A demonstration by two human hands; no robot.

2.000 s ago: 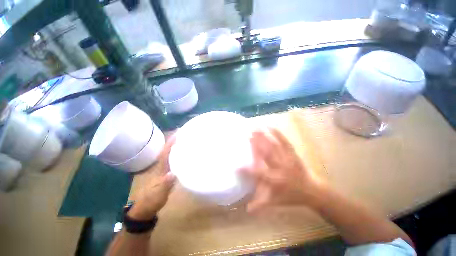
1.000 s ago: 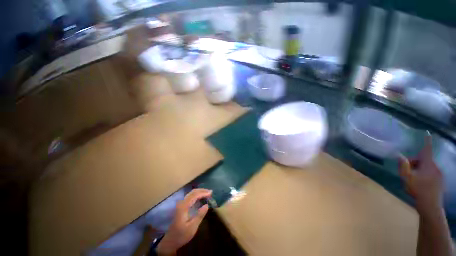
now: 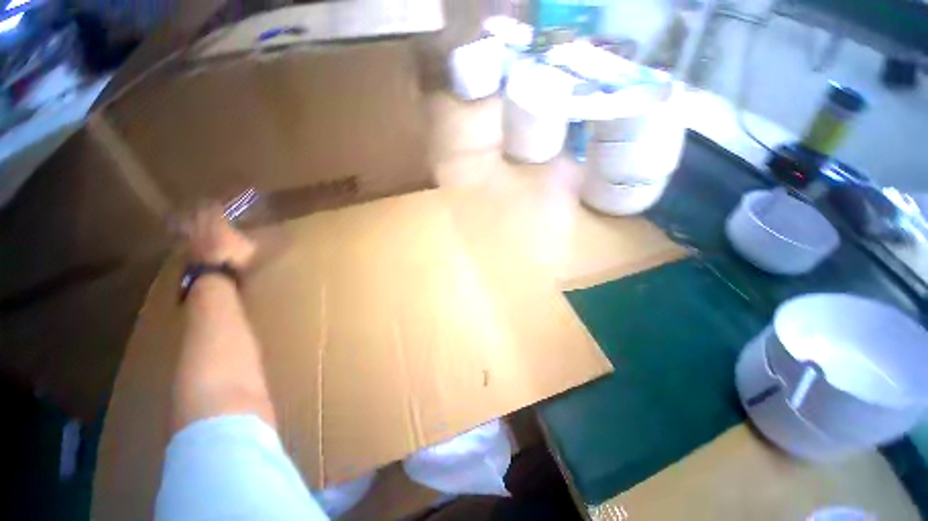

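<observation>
My left hand [image 3: 216, 239], wearing a dark wristband, reaches over the left part of a brown cardboard sheet [image 3: 377, 336], beside an open carton [image 3: 305, 122]. A small shiny clear edge [image 3: 241, 204] shows at its fingers; blur hides whether the hand grips it. My right hand is out of the picture. A stack of white bowls [image 3: 845, 377], with a notch in a rim, stands at the lower right.
A white bowl [image 3: 781, 232] sits on the green surface [image 3: 651, 356]. More white containers [image 3: 631, 158] stand at the cardboard's rear. White bags [image 3: 463, 458] bulge below its front edge. A yellow-and-dark cylinder [image 3: 832, 120] stands at the rear right. A pale rim [image 3: 839, 514] shows at the bottom right.
The view has turned left to the carton. The white bowl my hands held two seconds ago is no longer in them. My left hand has moved to the carton; my right hand has left the picture.
</observation>
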